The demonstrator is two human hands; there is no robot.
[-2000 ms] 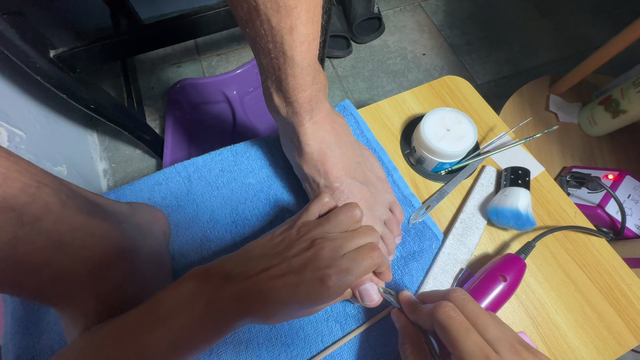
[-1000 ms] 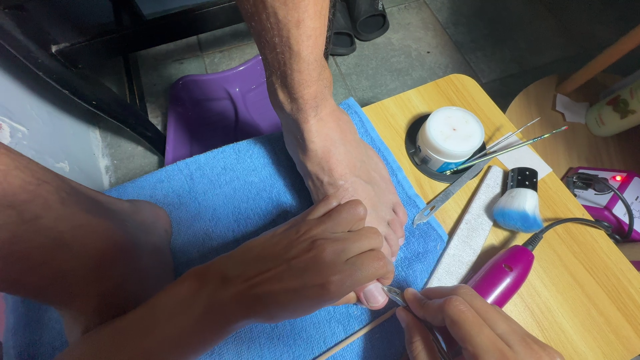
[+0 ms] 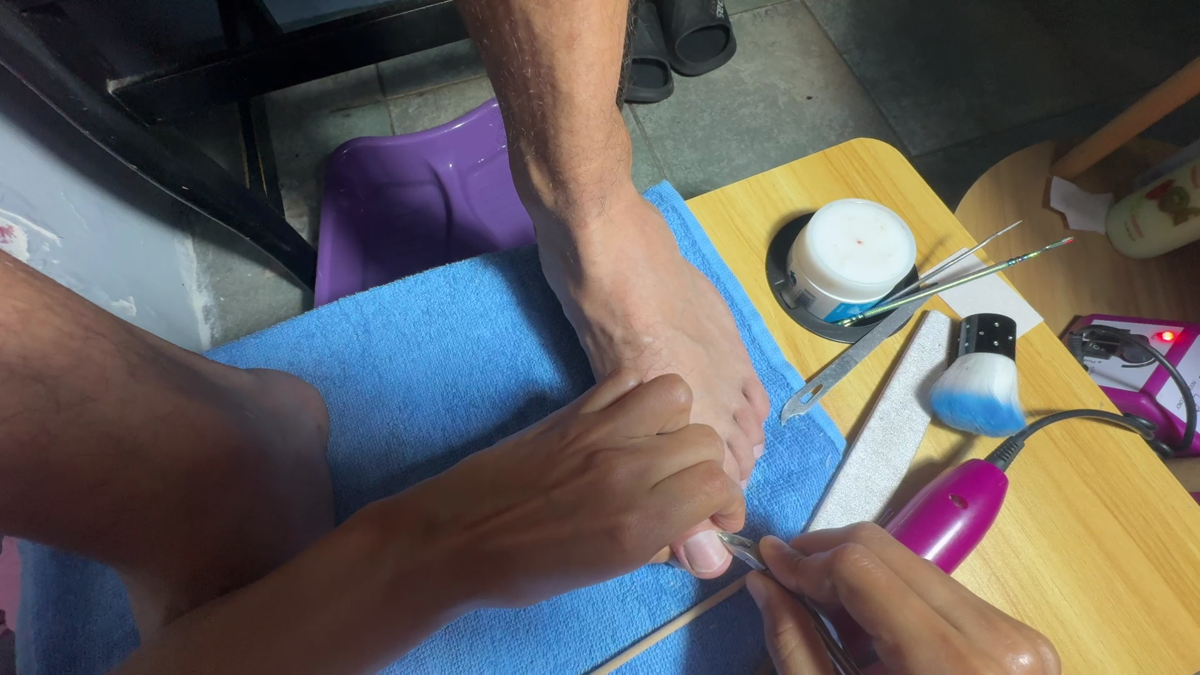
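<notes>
A person's bare foot (image 3: 647, 291) rests on a blue towel (image 3: 422, 347). My left hand (image 3: 609, 478) lies across its front part, the fingers closed around the base of the big toe (image 3: 703, 553). From the lower right, my right hand (image 3: 881, 600) grips metal cuticle nippers (image 3: 745, 551), whose tip is at the side of the big toenail; the handles are mostly covered by my fingers. A thin wooden stick (image 3: 670, 626) lies on the towel below the toe. The person's other leg (image 3: 159, 441) is at the left.
On the wooden table (image 3: 1078, 525) are a white jar (image 3: 858, 248), thin brushes (image 3: 956, 281), a metal blade tool (image 3: 848, 366), a nail file (image 3: 886, 431), a blue-tipped brush (image 3: 980, 384) and a corded magenta nail drill (image 3: 952, 516). A purple basin (image 3: 412, 206) stands behind the towel.
</notes>
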